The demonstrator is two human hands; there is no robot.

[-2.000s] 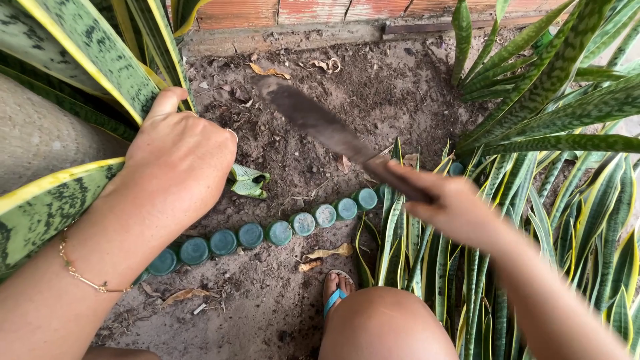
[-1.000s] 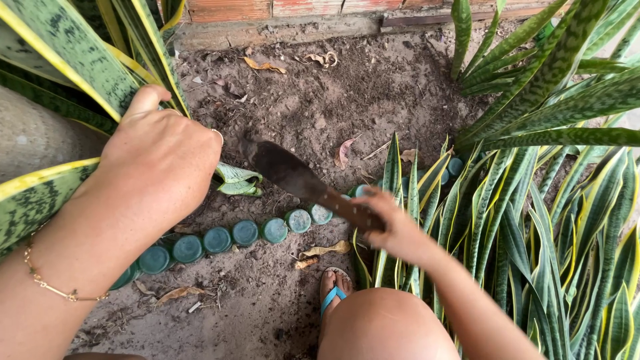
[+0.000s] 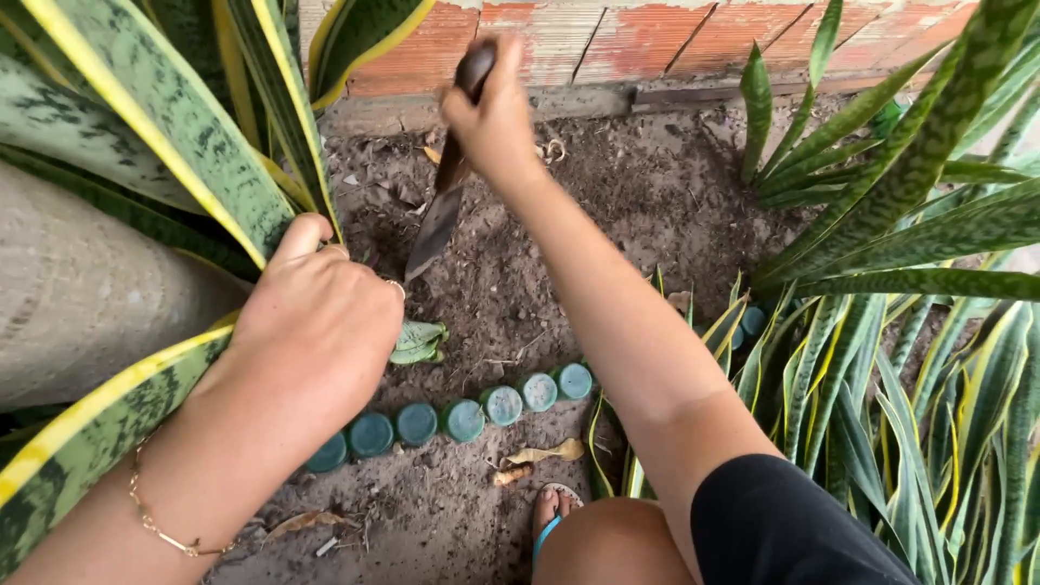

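My left hand [image 3: 325, 317] is closed around the lower part of yellow-edged snake plant leaves [image 3: 175, 122] at the left; the gripped spot is mostly hidden by my fingers. My right hand [image 3: 496, 114] grips the dark handle of a large knife [image 3: 439, 223] near the brick wall, its worn blade angled down toward the soil just right of the leaves. A cut piece of green leaf [image 3: 418, 341] lies on the soil beside my left hand.
A row of upturned green glass bottles [image 3: 464, 420] edges the soil bed [image 3: 634, 211]. A brick wall [image 3: 634, 41] runs along the top. More snake plants [image 3: 877, 171] fill the right side, and a thick trunk-like form [image 3: 97, 284] stands at the left. A sandalled foot [image 3: 556, 508] is below.
My right hand and the knife have moved from right of centre up to the wall, and the blade now points down toward the soil. My left hand keeps its hold on the leaves.
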